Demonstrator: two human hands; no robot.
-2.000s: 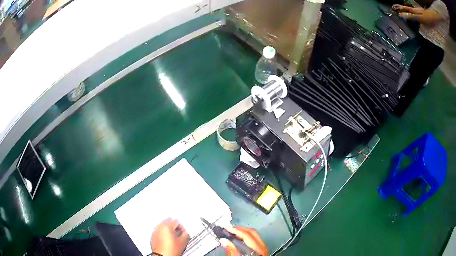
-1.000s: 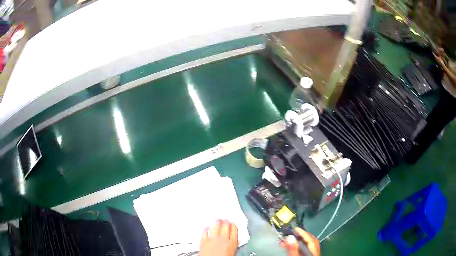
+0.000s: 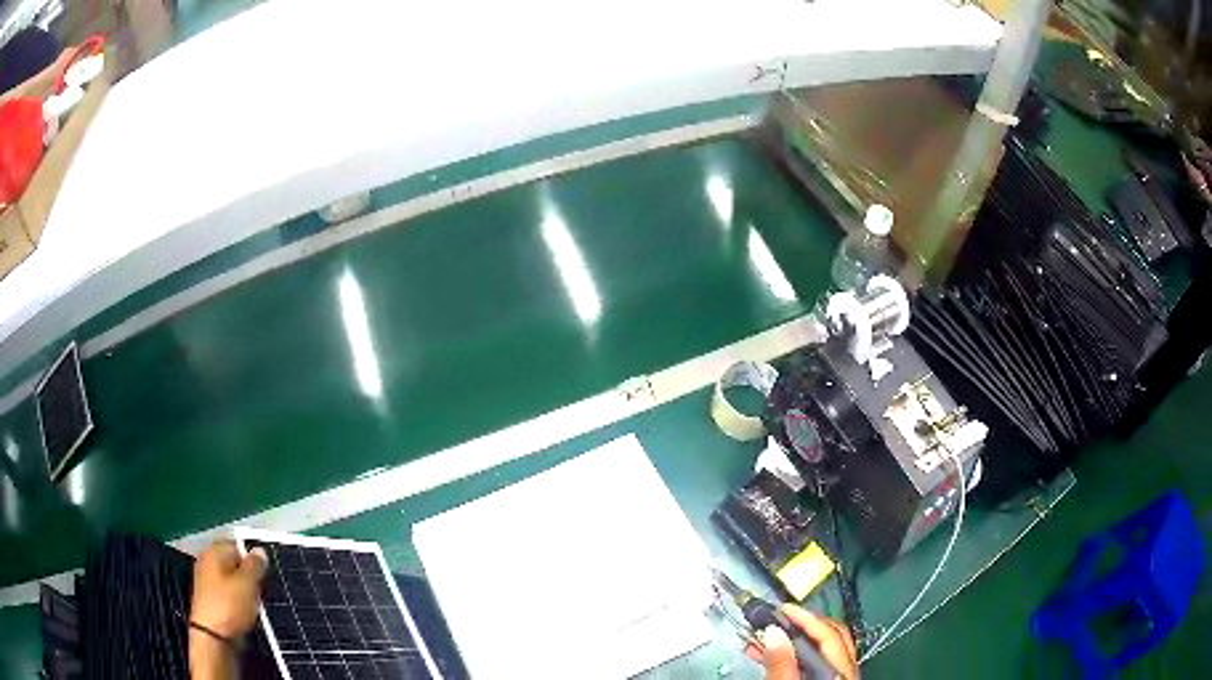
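My left hand (image 3: 226, 593) is at the lower left, its fingers on the upper left corner of a small solar panel (image 3: 335, 604) with dark gridded cells and a pale frame. The panel's lower part is cut off by the picture's edge. My right hand (image 3: 806, 647) holds a dark soldering iron (image 3: 760, 611) at the bottom, its tip pointing up and left beside the white pad (image 3: 565, 565). The iron stand (image 3: 760, 519) with a yellow sponge (image 3: 804, 570) is just above my right hand.
The solder feeder (image 3: 871, 458) with its wire reel (image 3: 871, 319) stands right of a tape roll (image 3: 740, 401). A bottle (image 3: 864, 250) is behind. Dark panels (image 3: 133, 604) stand at lower left. Another panel (image 3: 63, 411) lies on the green conveyor (image 3: 465, 306). A blue stool (image 3: 1130, 585) is at right.
My left hand has moved from the white pad to the lower left and onto a panel, which now shows its gridded face. My right hand stays near the sponge with the iron. The view has shifted.
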